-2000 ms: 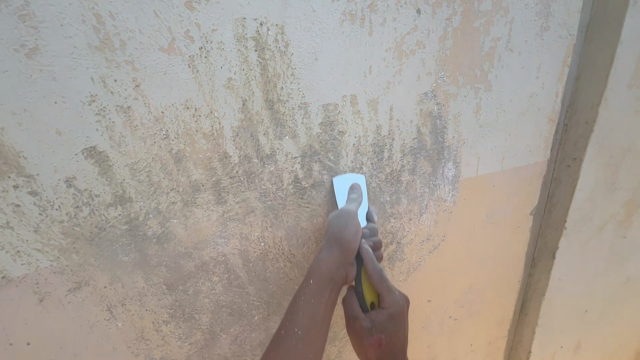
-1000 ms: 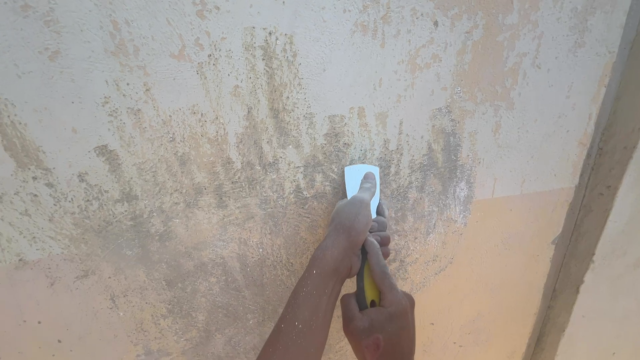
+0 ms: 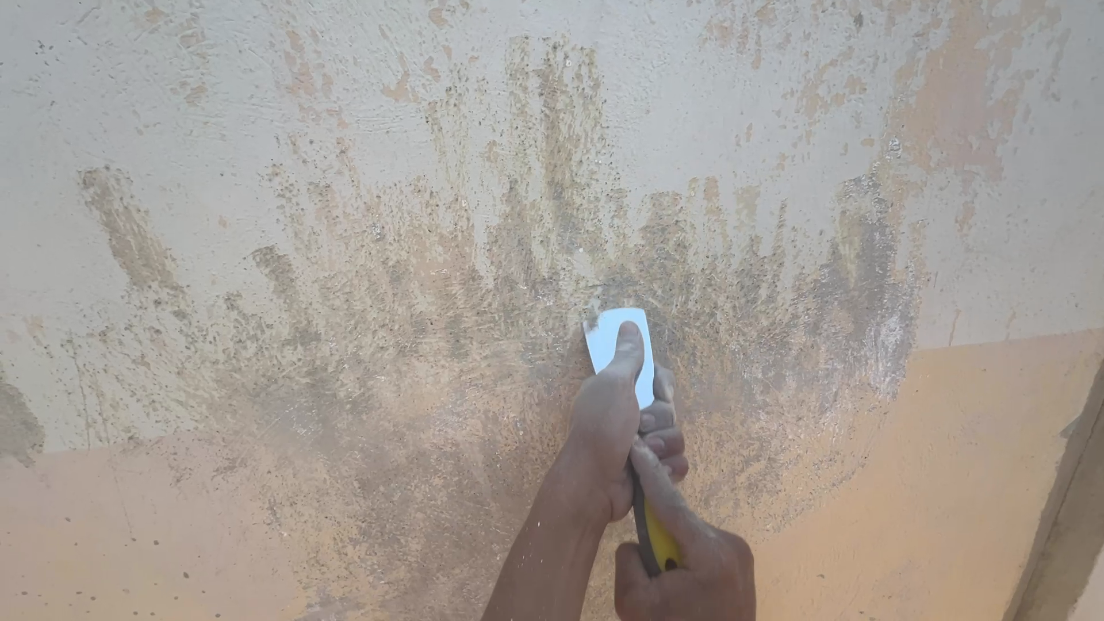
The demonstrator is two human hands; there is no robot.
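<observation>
A putty knife (image 3: 649,392) with a bright metal blade and a yellow and dark grey handle lies against a painted wall (image 3: 733,129). My left hand (image 3: 614,414) grips the blade and its lower end, the thumb laid flat along the metal and the fingers curled round the right side. Lower down, my right hand (image 3: 690,561) is closed on the handle, its index finger stretched up along it. The blade's top edge meets a rough, scraped patch (image 3: 431,362) where the paint is worn to brown and grey.
Pale paint covers the upper wall and an orange-peach band (image 3: 966,448) runs below it. A vertical brownish strip or edge (image 3: 1065,509) stands at the lower right. Patches of peach show through the pale paint at the upper right.
Both hands keep their hold on the putty knife, at nearly the same part of the scraped patch. The view has shifted, with the strip at right now farther toward the edge.
</observation>
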